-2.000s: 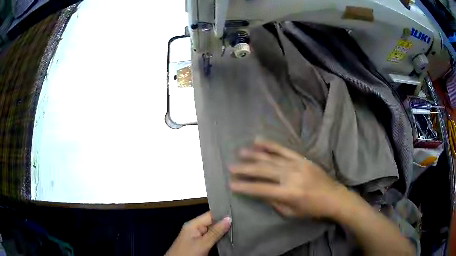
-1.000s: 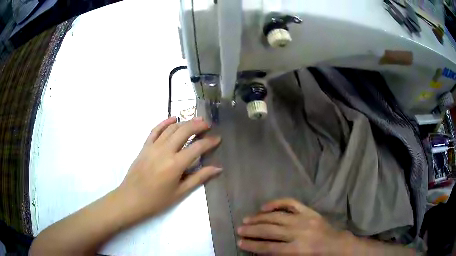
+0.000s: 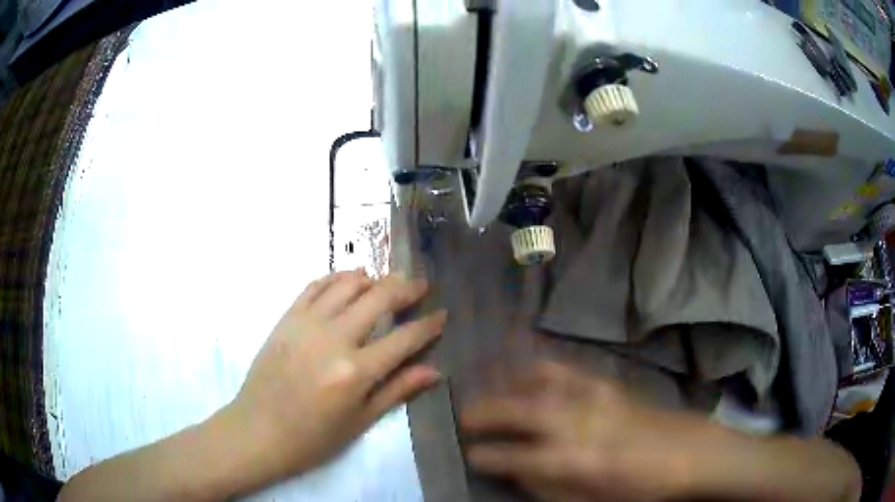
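A grey-brown garment lies under the white machine head, with loose folds on the right. Its straight folded edge runs down from the presser foot area, which is blurred. My left hand lies flat at this edge below the foot, palm down, fingers apart, fingertips on the cloth. My right hand is blurred and rests over the cloth to the right; whether its fingers pinch any cloth cannot be told.
The white table is on the left, with a plaid cover beyond its edge. Cream tension dials stick out from the machine head. A tool tray is at the far right.
My left hand came from the lower cloth edge to beside the foot. The garment's right-hand folds have shifted, and my right hand has moved slightly. The view now shows more of the machine head.
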